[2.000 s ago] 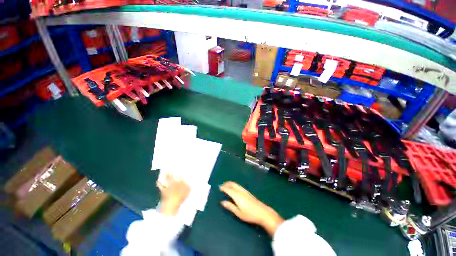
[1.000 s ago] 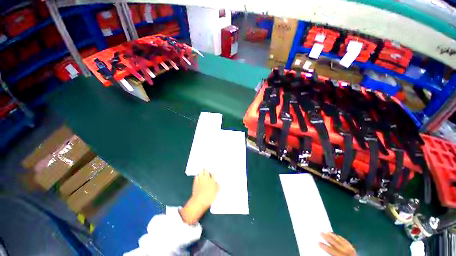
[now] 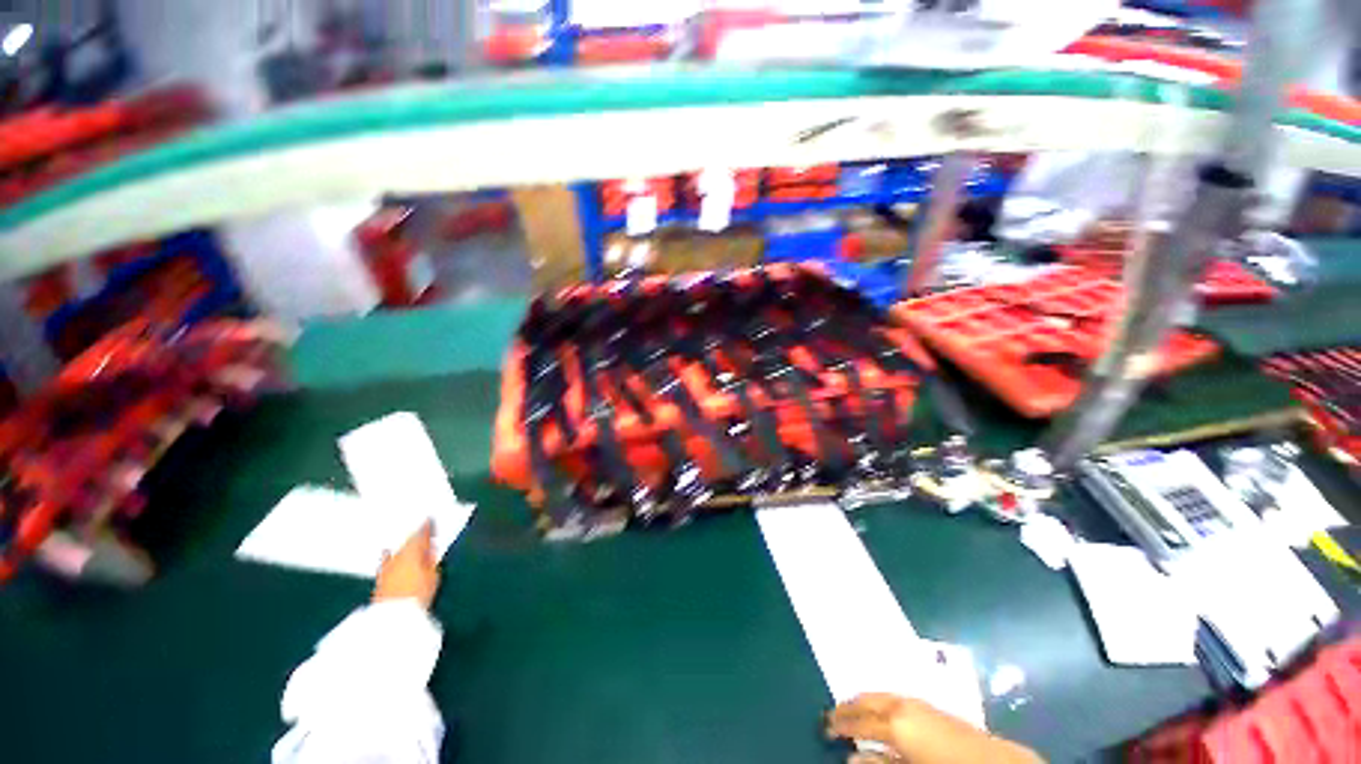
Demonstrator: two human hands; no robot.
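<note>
White paper sheets (image 3: 321, 530) lie overlapping on the green bench at the left. My left hand (image 3: 408, 567) rests with its fingertips on their near right edge. A long white paper strip (image 3: 836, 582) lies at the centre right, its near end beside another white sheet (image 3: 955, 679). My right hand (image 3: 911, 731) is at the bottom edge, partly cut off, with its fingers over the near end of the strip. Both hands are blurred, and whether either grips or only presses the paper is unclear.
A stack of red trays with black straps (image 3: 717, 388) stands behind the papers. A tray with maroon straps (image 3: 135, 403) is at far left. An empty-looking red tray (image 3: 1045, 336), a metal post (image 3: 1157, 299), a keypad device (image 3: 1179, 500) and papers are at right. A green-topped shelf (image 3: 717, 135) crosses above.
The view has turned to the right, bringing the post, keypad device and papers in. The left sheets now lie fanned at a different angle. My right hand stays at the strip's near end.
</note>
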